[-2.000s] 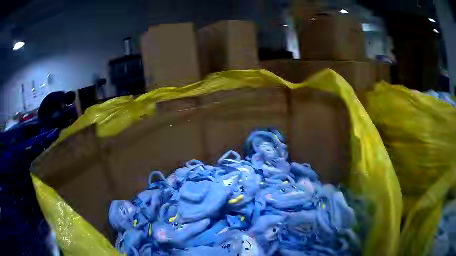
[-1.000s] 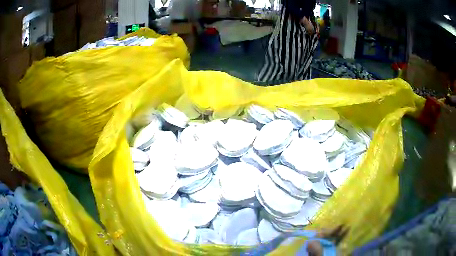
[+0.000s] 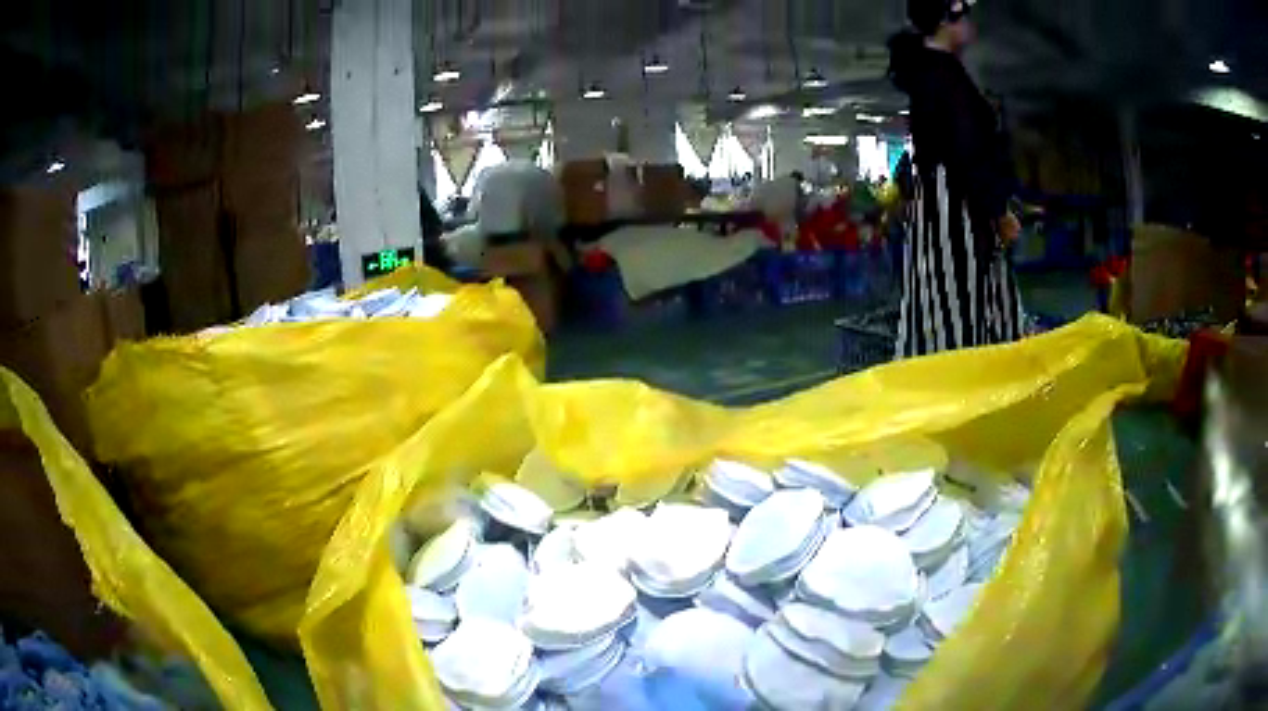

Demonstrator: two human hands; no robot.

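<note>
Many flat white oval pieces lie in loose stacks inside a wide open yellow woven sack in front of me. A pale blue patch shows at the bottom edge of the picture over the pieces; I cannot tell what it is. Neither my left hand nor my right hand can be made out in the picture.
A second yellow sack with pale pieces on top stands behind left. Pale blue plush parts lie at the lower left. A person in a striped skirt stands behind the sack at right. Cartons are stacked at left.
The view turned from the blue plush sack to the white pieces, then tilted up. The white pieces now sit lower in the picture. The fingers and blue item at the bottom edge are no longer visible.
</note>
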